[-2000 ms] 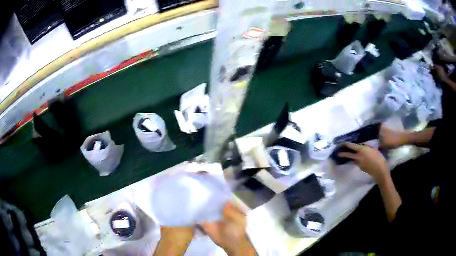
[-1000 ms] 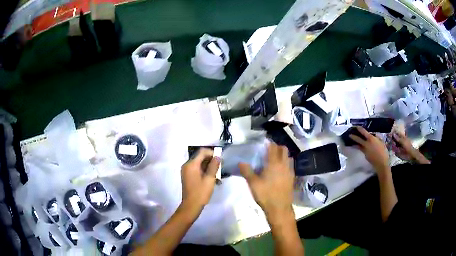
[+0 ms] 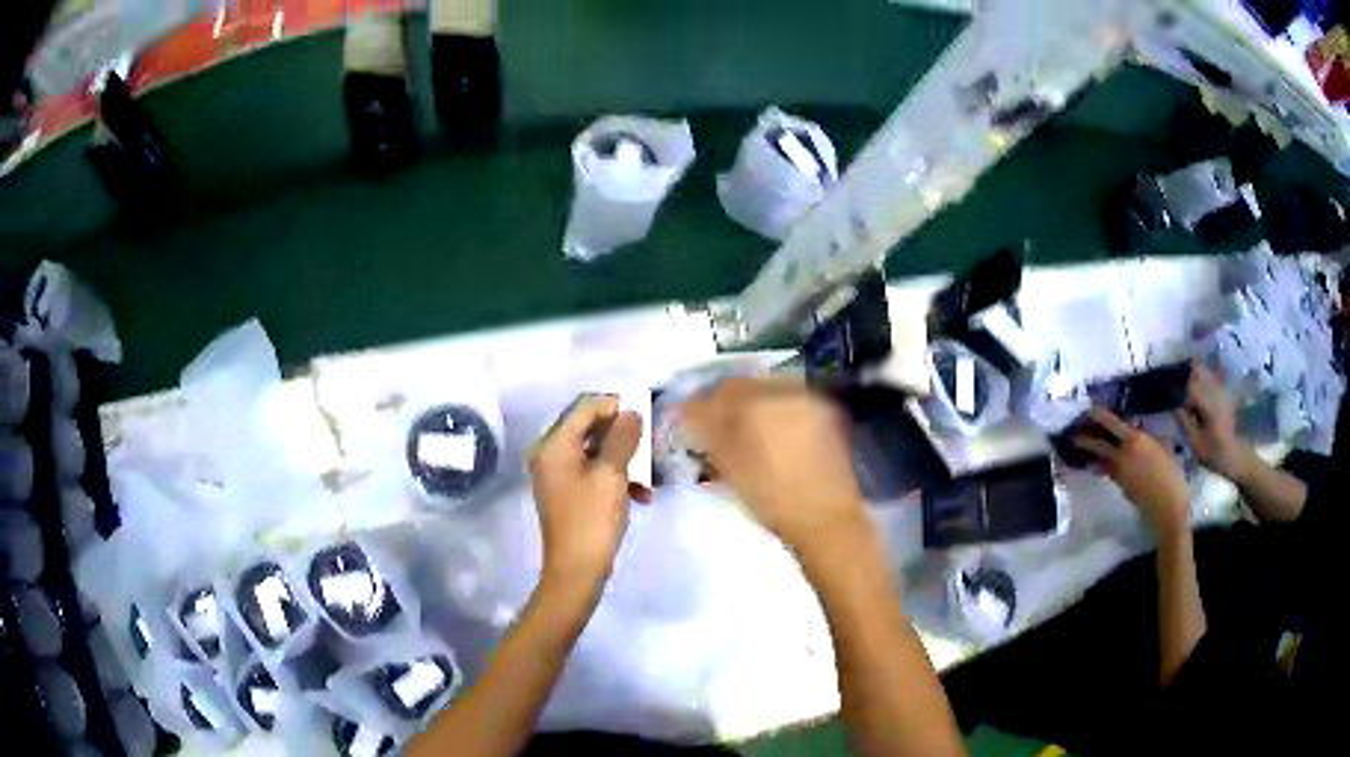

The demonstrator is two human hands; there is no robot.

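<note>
My left hand holds a small box upright over the bench; its white side and dark edge show beside my fingers. My right hand is blurred, with curled fingers at a whitish bag just right of the box. Whether the fingers grip the bag is unclear. A bagged round black unit with a white label stands on the bench left of my hands. Several more bagged units stand grouped at the lower left.
The green conveyor carries bagged units and black boxes. A pale slanted post rises behind my hands. Black boxes and bagged units lie at right, near another person's hands. Dark trays stand at far left.
The large whitish bag first between my hands now shows small beside the box. My left hand took hold of the box. The view has shifted; conveyor items appear further right.
</note>
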